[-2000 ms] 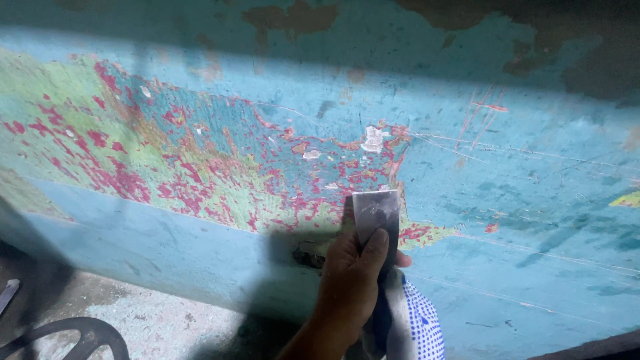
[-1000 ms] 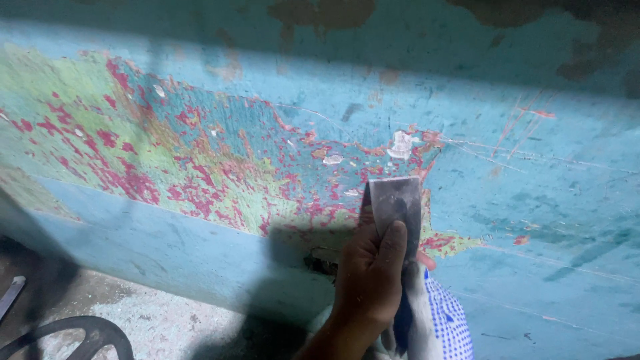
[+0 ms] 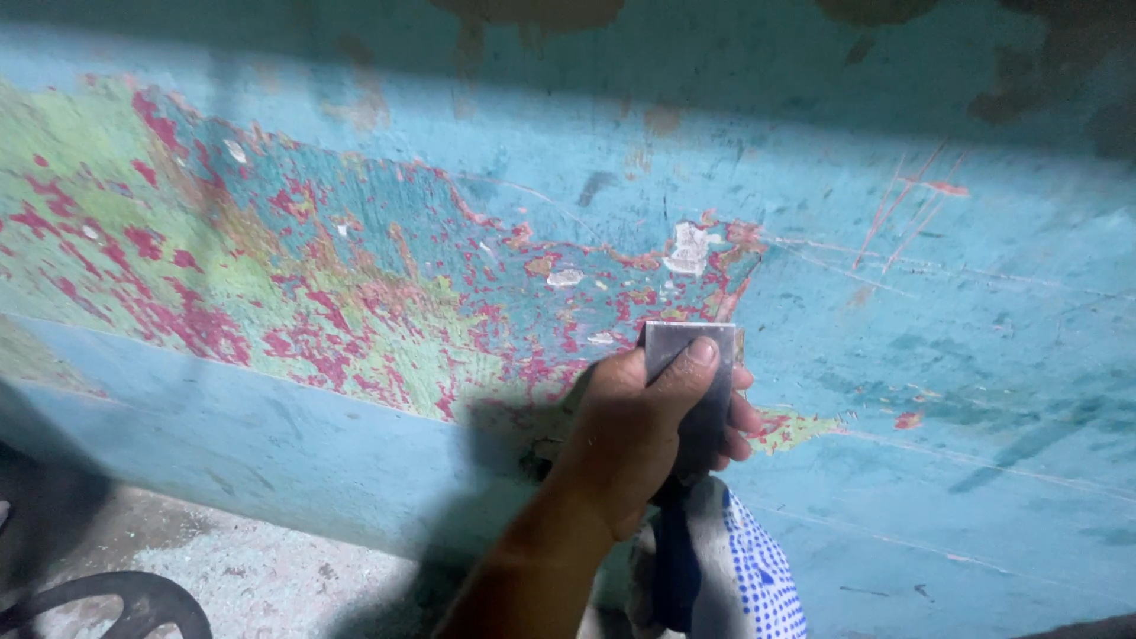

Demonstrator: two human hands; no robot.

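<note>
A metal scraper (image 3: 670,351) with a wide flat blade meets the painted wall (image 3: 932,355) along its upper edge, at the right end of a patch of chipped paint (image 3: 355,266). My left hand (image 3: 648,408), bare, grips the blade, its thumb flat on the near face and its fingertips showing past the right side. Below it my right hand (image 3: 754,577), in a white glove with blue dots, is closed around the scraper's dark handle; part of this hand lies out of frame. Red, green and teal layers show in the patch, with a white spot (image 3: 690,248) above the blade.
A dark spoked wheel (image 3: 133,590) stands at the lower left, over a floor (image 3: 266,568) strewn with pale flakes. Beside my left wrist is a small dark hole (image 3: 537,461) in the wall. Shadow covers the wall's top and the area around my arm.
Both hands and the scraper have shifted slightly down against the wall since the frame of one second ago. The grip looks the same.
</note>
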